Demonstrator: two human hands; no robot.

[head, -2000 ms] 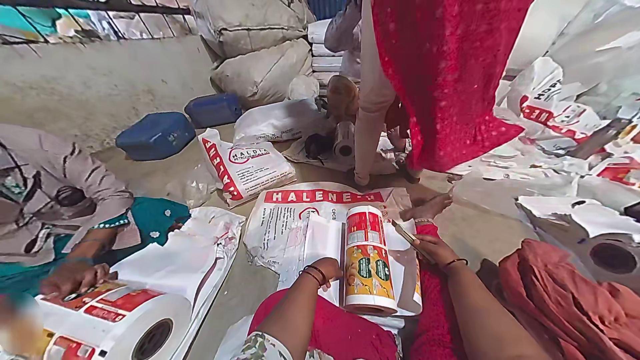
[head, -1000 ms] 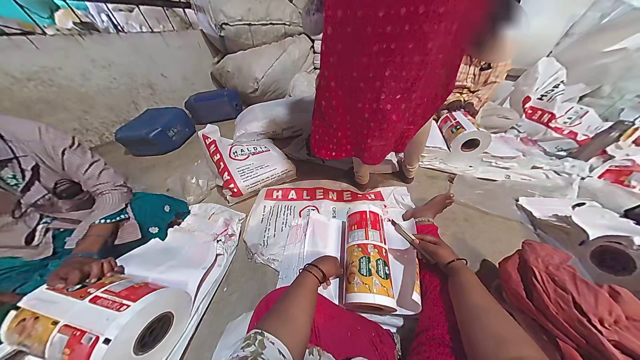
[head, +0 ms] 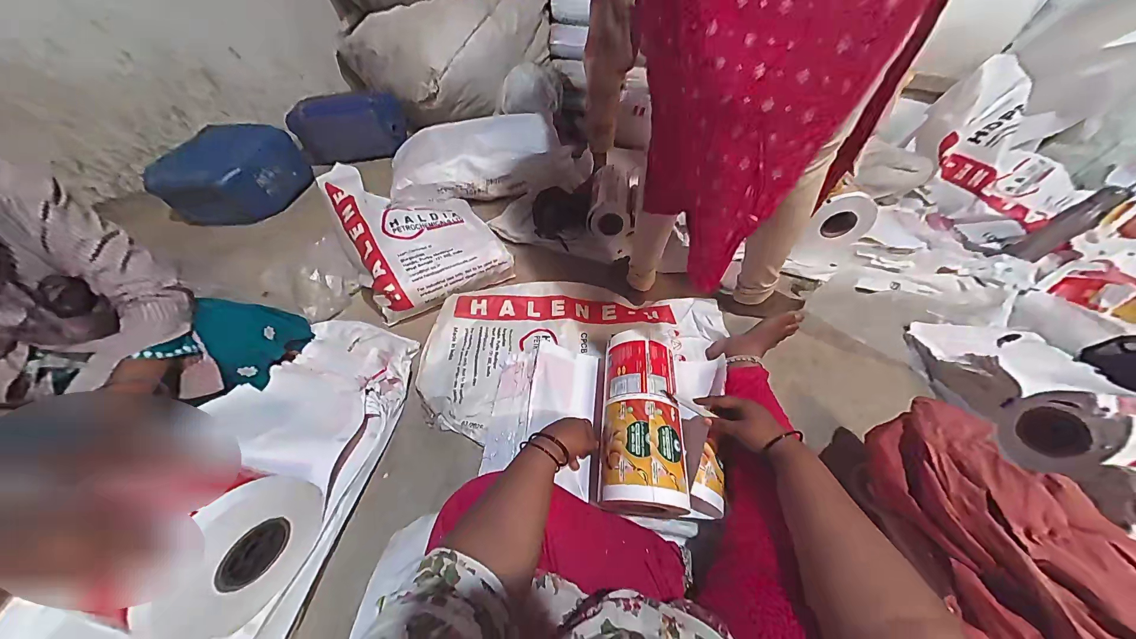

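A roll of printed plastic film [head: 642, 444], red at the far end and yellow-orange nearer me, lies lengthwise between my legs on white sheets. My left hand [head: 572, 439] is at the roll's left side with its fingers curled; whether they grip the film's edge cannot be told. At the right side my right hand [head: 741, 421] holds a thin, pale, blade-like tool [head: 695, 406], its tip near the roll. A loose printed flap [head: 708, 479] hangs beside the roll under that hand. Beneath the far end spreads a flattened white sack with a red band [head: 568, 310].
Blue jerrycans [head: 227, 174] stand by the wall, near a printed white sack [head: 426, 248]. A person in a red garment [head: 737, 133] stands ahead. At left sits another person beside a large film roll [head: 266, 532]. A rust-coloured cloth [head: 985, 524] and another roll [head: 1052, 430] are at right.
The standing person has shifted to the right since one second ago. The seated person at left has leaned over the large roll. A printed flap now shows at the right of my roll.
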